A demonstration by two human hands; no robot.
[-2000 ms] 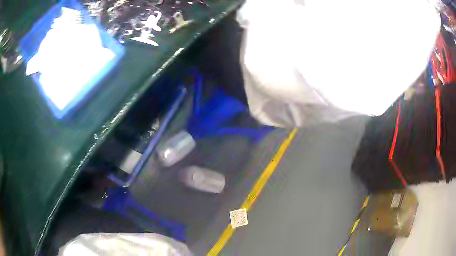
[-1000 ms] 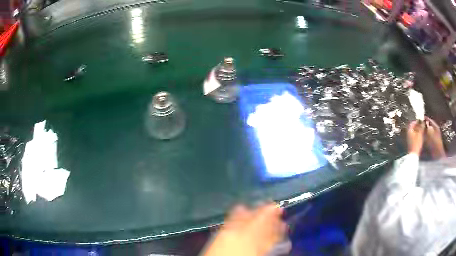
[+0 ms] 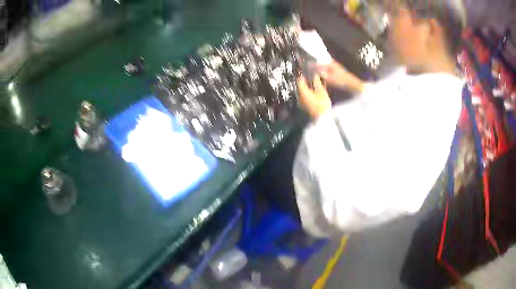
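Observation:
Neither of my hands is in the picture. Nearest in front of me is the green bench (image 3: 96,226) with a metal edge. A blue plastic bin (image 3: 121,125) full of white wipes (image 3: 164,158) sits on it near the edge. Left of the bin stands a clear bottle with a silver top and a partly visible label (image 3: 86,132). Another clear bottle (image 3: 59,192) stands nearer and further left. A heap of black-and-silver units (image 3: 232,84) lies beyond the bin. The frame is blurred.
A person in a white coat (image 3: 379,158) sits at the right, hands at the heap with a white piece (image 3: 314,46). Loose dark units (image 3: 134,66) lie on the green surface. Below the edge are a blue stool-like frame (image 3: 271,234), a clear container (image 3: 229,263) and a yellow floor line (image 3: 331,264).
The view has swung right from the bench, so bottles and bin appear further left. The hand seen at the bottom edge a second ago is out of the picture.

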